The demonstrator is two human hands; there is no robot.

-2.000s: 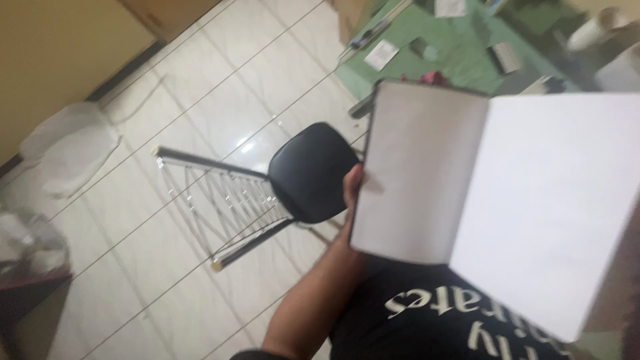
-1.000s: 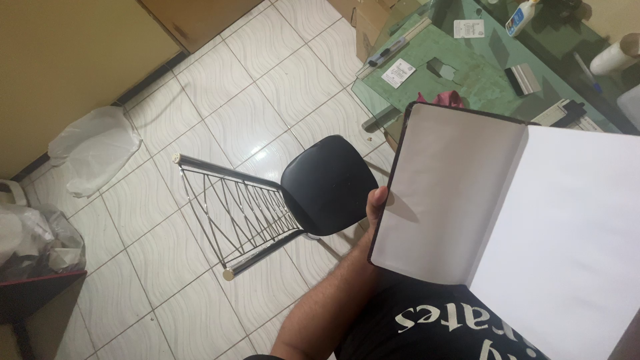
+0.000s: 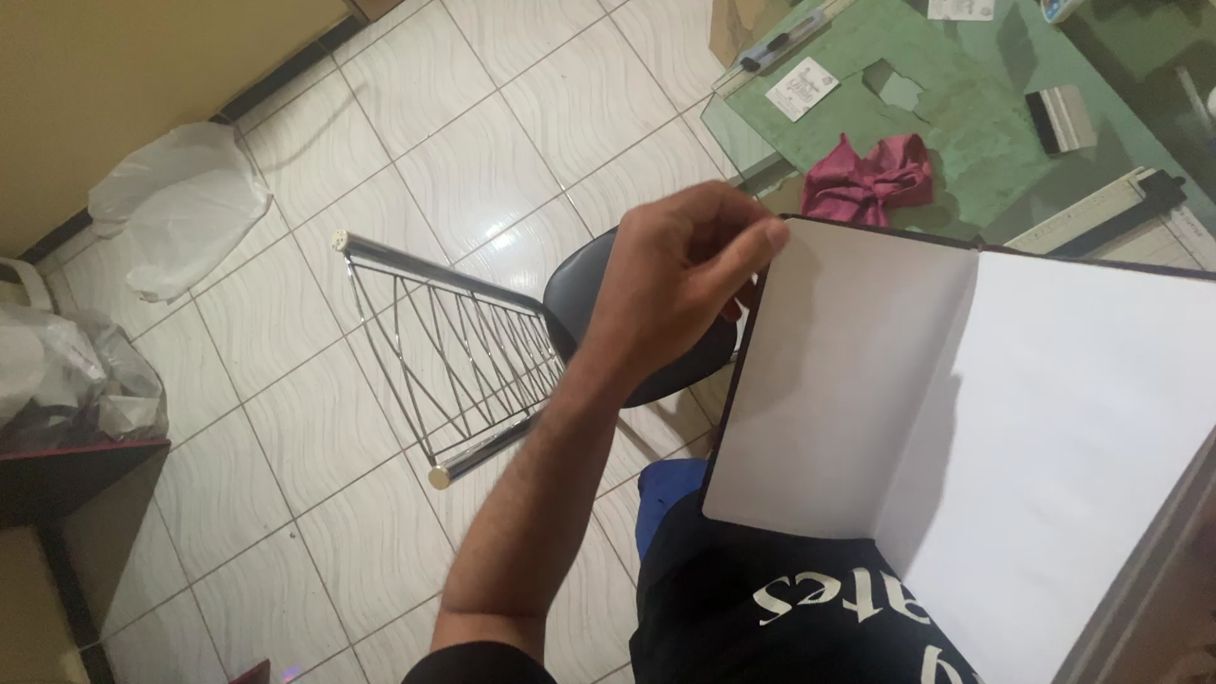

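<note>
An open hardcover book (image 3: pixel 845 380) with a dark cover and blank pale pages lies across the right of the head view. My left hand (image 3: pixel 684 271) is at its upper left corner, with thumb and fingertips closed on the cover's edge. The broad white right-hand page (image 3: pixel 1073 408) carries a soft shadow near the fold. I cannot make out my right hand; the far right edge of the view is dim and blurred. Below the book is my black shirt (image 3: pixel 760 589) with pale lettering.
A black-seated metal chair (image 3: pixel 579 275) stands on the tiled floor, behind my left arm. A green-topped table (image 3: pixel 950 57) at upper right holds a maroon cloth bow (image 3: pixel 869 180), a squeegee-like scraper (image 3: pixel 1061 121), a small card (image 3: pixel 803 89) and a paper trimmer (image 3: pixel 1126 218). Plastic bags (image 3: pixel 180 209) lie left.
My left hand has moved up from the middle of the book's left edge to its upper left corner. The maroon bow, mostly covered before, now shows above the book.
</note>
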